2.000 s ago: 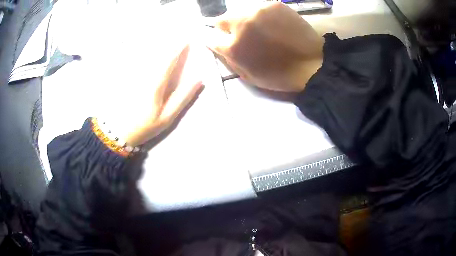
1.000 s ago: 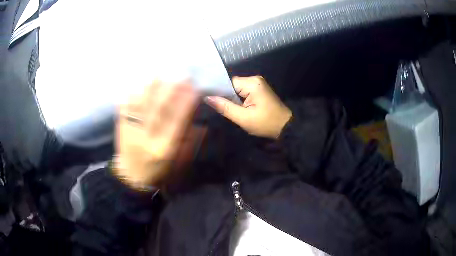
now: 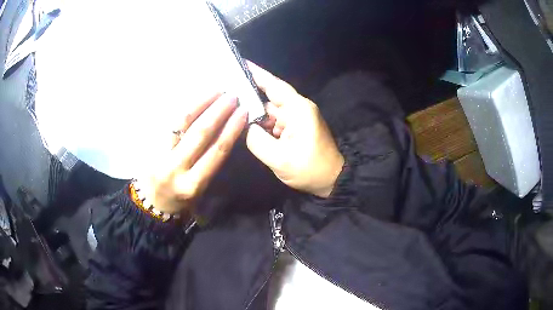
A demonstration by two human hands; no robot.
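Observation:
A pale fabric panel [image 3: 139, 79], badly overexposed, hangs over the table's near edge towards my lap. A narrow dark edge runs down its right side. My right hand [image 3: 294, 136] pinches the panel's lower right corner between thumb and fingers. My left hand [image 3: 197, 148] lies on the panel just left of that corner, fingers together and pointing up right; its fingertips touch the fabric. Whether the left thumb is under the fabric is hidden.
The ruler strip [image 3: 258, 11] shows at the top along the table edge. Grey and white layers [image 3: 23, 45] lie at the upper left. At the right are a white foam-like box [image 3: 503, 130], clear plastic [image 3: 476, 51] and wooden boards [image 3: 445, 130].
The view has tilted down from the tabletop to my lap. My right hand has come down from the upper part of the panel to its lower corner. My left hand has come beside it.

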